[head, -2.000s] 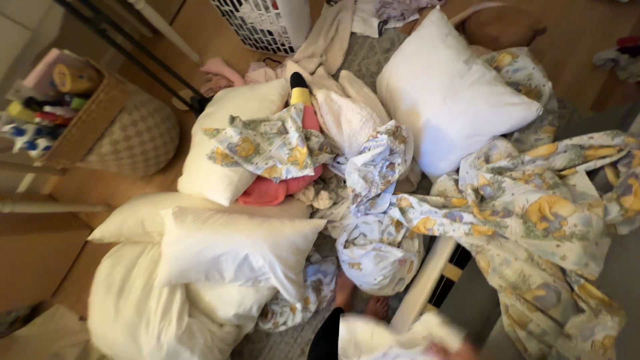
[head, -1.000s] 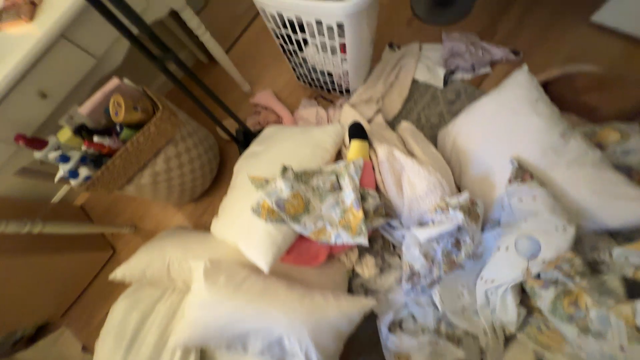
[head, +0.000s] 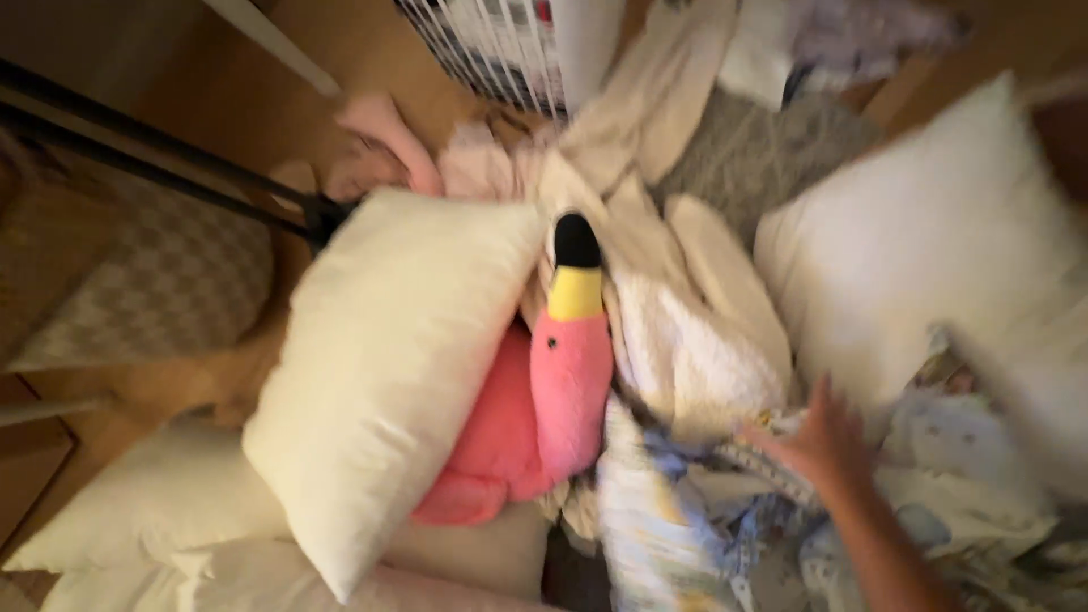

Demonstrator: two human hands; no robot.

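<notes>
My right hand (head: 820, 446) reaches in from the lower right with its fingers spread, over a heap of printed fabric (head: 960, 501); nothing is plainly held in it. My left hand does not show. Left of that hand, a cream fleecy cloth (head: 688, 348) lies crumpled. At the middle is a pink flamingo plush toy (head: 574, 391) with a yellow and black beak, partly under a white pillow (head: 399, 365). A blurred blue and yellow patterned cloth (head: 650, 518) lies just below the toy. At the right rests another white pillow (head: 901, 246).
A white laundry basket (head: 586, 51) stands at the top. Black metal legs (head: 170, 161) cross the upper left beside a checked woven basket (head: 170, 263). More pillows (head: 178, 493) lie at the lower left. A grey rug (head: 765, 161) shows between the cloths.
The patterned cloth that lay over the flamingo and the pillow is off them, and the toy's head and body are uncovered. My right hand has come into view. The view has moved closer.
</notes>
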